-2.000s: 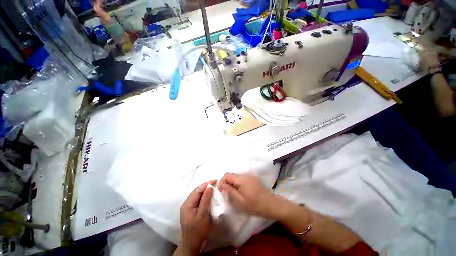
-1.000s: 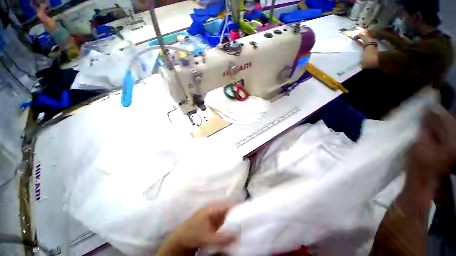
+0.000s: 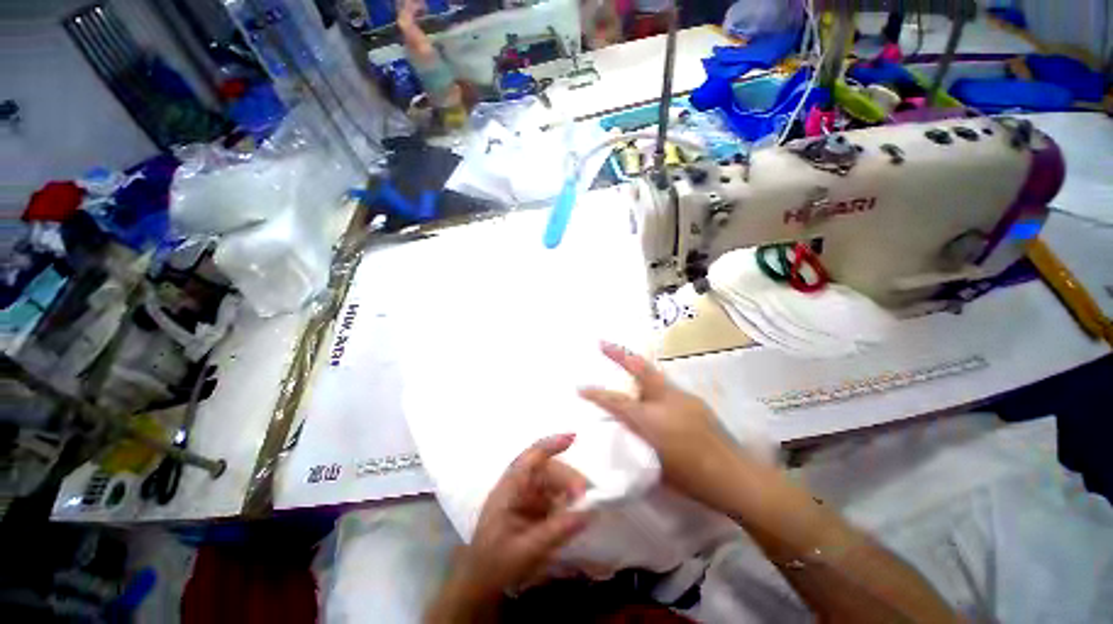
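Note:
A white garment (image 3: 513,402) lies over the table's front edge and hangs towards the lap; glare hides its detail. My left hand (image 3: 525,518) is at its near edge, with thumb and fingertips closed on a fold of cloth. My right hand (image 3: 671,433) lies on top of the cloth, to the right of and above my left hand, with fingers spread and no visible grip. A narrow folded edge shows between the hands. Scissors with one green and one red loop (image 3: 802,267) rest on stacked white pieces (image 3: 781,319) under the machine arm.
The HIKARI sewing machine (image 3: 854,213) stands at back right on the white table top (image 3: 366,427). A yellow-orange flat piece (image 3: 1066,290) lies right of it. A light-blue lamp-like tube (image 3: 561,213) hangs left of the head. More white cloth (image 3: 928,512) lies at lower right; clear plastic bags (image 3: 275,232) are left.
The view has turned left. My right hand has come back from the far right, where it stretched out white cloth, and now lies beside my left hand over the table edge.

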